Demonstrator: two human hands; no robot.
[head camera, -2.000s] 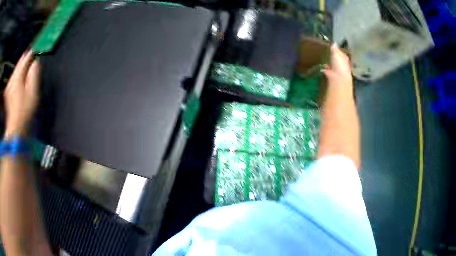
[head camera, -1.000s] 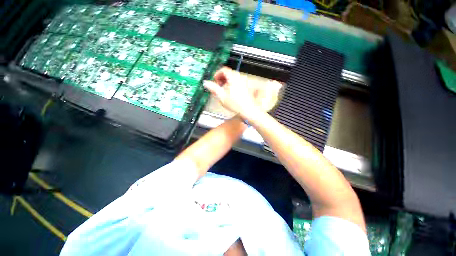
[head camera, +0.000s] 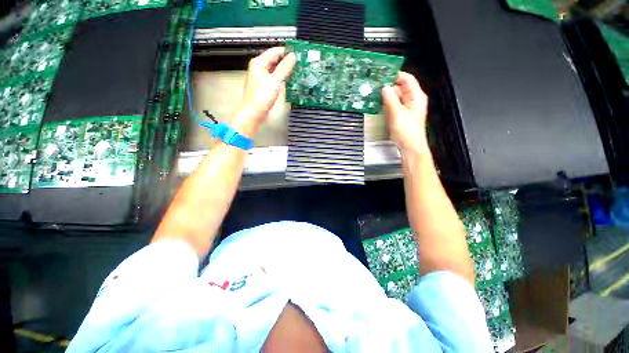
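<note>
A green circuit board (head camera: 339, 77) is held component side up above the ribbed black pad (head camera: 325, 146), which lies across the silver rails. My left hand (head camera: 267, 81) grips the board's left end between thumb and fingers. My right hand (head camera: 405, 103) grips its right end. A bright blue wrist strap (head camera: 231, 135) is on my left wrist, with a thin blue cord running up from it. The board hides the middle of the pad.
The left board stack (head camera: 88, 153) has component-side-up boards and a bare black sheet area. A black divider sheet (head camera: 524, 103) tops the right stack. More boards (head camera: 393, 256) sit at lower right, beside an open brown cardboard box (head camera: 543, 307). Silver rails (head camera: 234, 161) border a pale recess.
The view has turned right. My hands, crossed by the left stack a second ago, are now apart over the ribbed pad, holding a board between them.
</note>
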